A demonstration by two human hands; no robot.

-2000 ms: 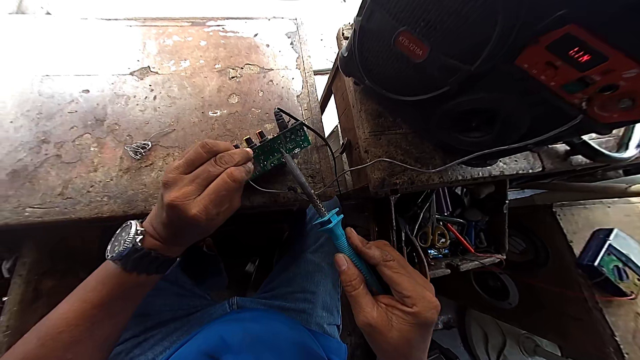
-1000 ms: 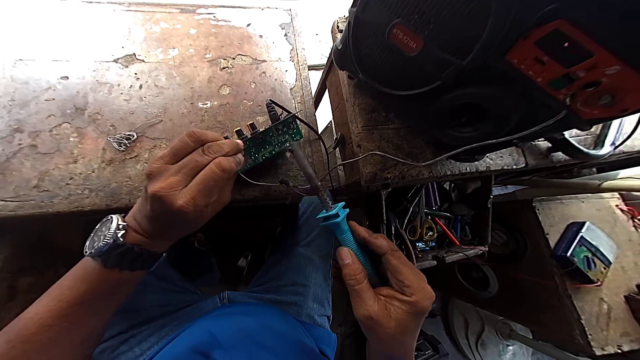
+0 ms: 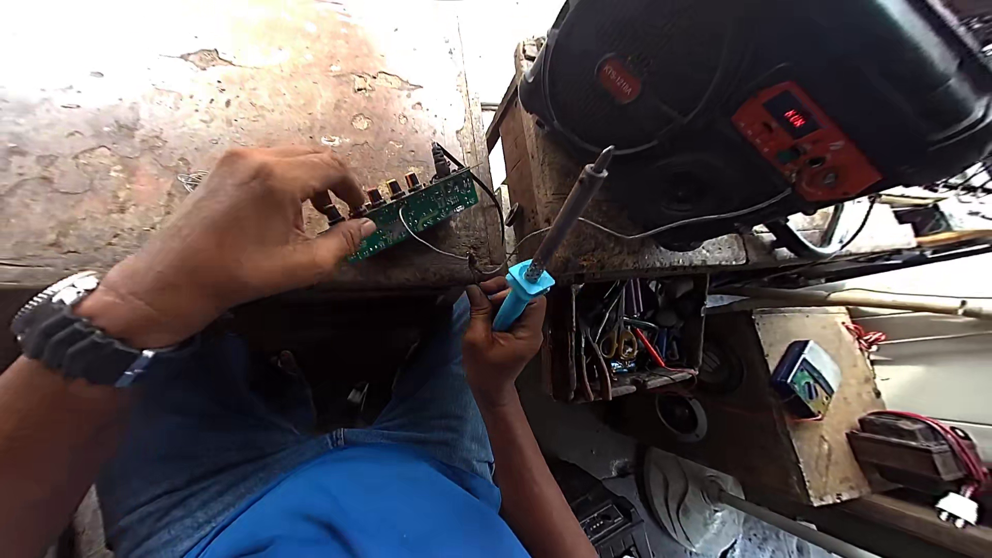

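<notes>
My left hand (image 3: pixel 256 225), with a watch at the wrist, grips the left end of a green circuit board (image 3: pixel 422 211) between thumb and fingers. Several knobs line the board's upper edge, and a black cable is plugged in near its right end. A thin grey wire crosses the board's face. My right hand (image 3: pixel 504 333) is closed around the blue handle of a soldering iron (image 3: pixel 563 221). The iron's tip points up and to the right, apart from the board. The board rests at the front edge of the worn wooden bench (image 3: pixel 232 116).
A large black speaker (image 3: pixel 682 101) with a lit red panel stands at the right. Below it, a wooden tray (image 3: pixel 635 384) holds scissors, pliers and wires. A multimeter (image 3: pixel 806 380) and a transformer (image 3: pixel 907 449) lie farther right. Tangled thin wire (image 3: pixel 191 180) lies on the bench.
The soldering iron's tip has moved off the board and now points away, up and right. My left hand has shifted its grip on the board, with its back now turned up.
</notes>
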